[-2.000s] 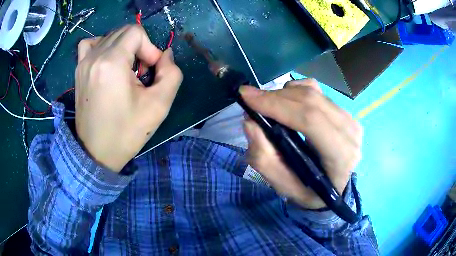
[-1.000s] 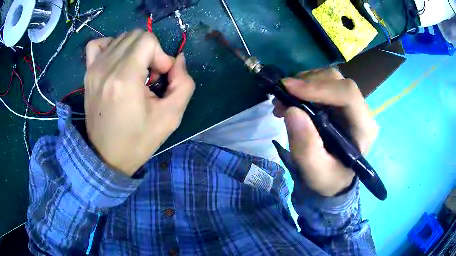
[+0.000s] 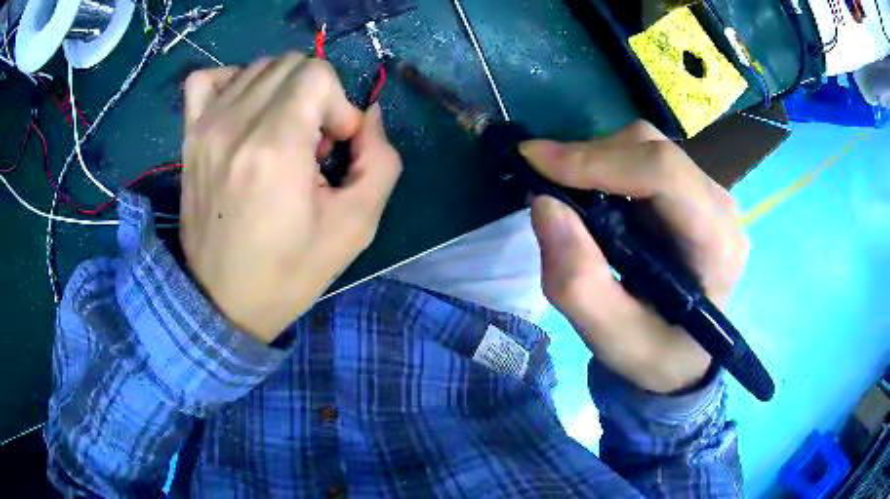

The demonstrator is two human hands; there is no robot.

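My left hand [image 3: 283, 185] pinches a thin red lead wire [image 3: 377, 86] between thumb and forefinger. The wire's upper end meets a small silver connector [image 3: 377, 41] at the edge of a dark holding block [image 3: 353, 12]. A second red wire end [image 3: 320, 43] stands up beyond my left fingers, by the block's edge. My right hand [image 3: 639, 253] grips the black handle of a soldering iron [image 3: 625, 234]. Its brownish tip is just right of the connector and seems apart from it. What lies inside my left fist is mostly hidden.
A white solder spool [image 3: 49, 37] is at the upper left, with red and white cables [image 3: 73, 146] below it. A yellow sponge [image 3: 688, 73] sits in a dark stand at the upper right. The mat's front edge runs before my body. Blue floor [image 3: 810, 283] shows at right.
The iron tip was beside the connector, moved a little away to the right, and is now slightly closer again. My left hand still pinches the wire. The whole view has shifted slightly.
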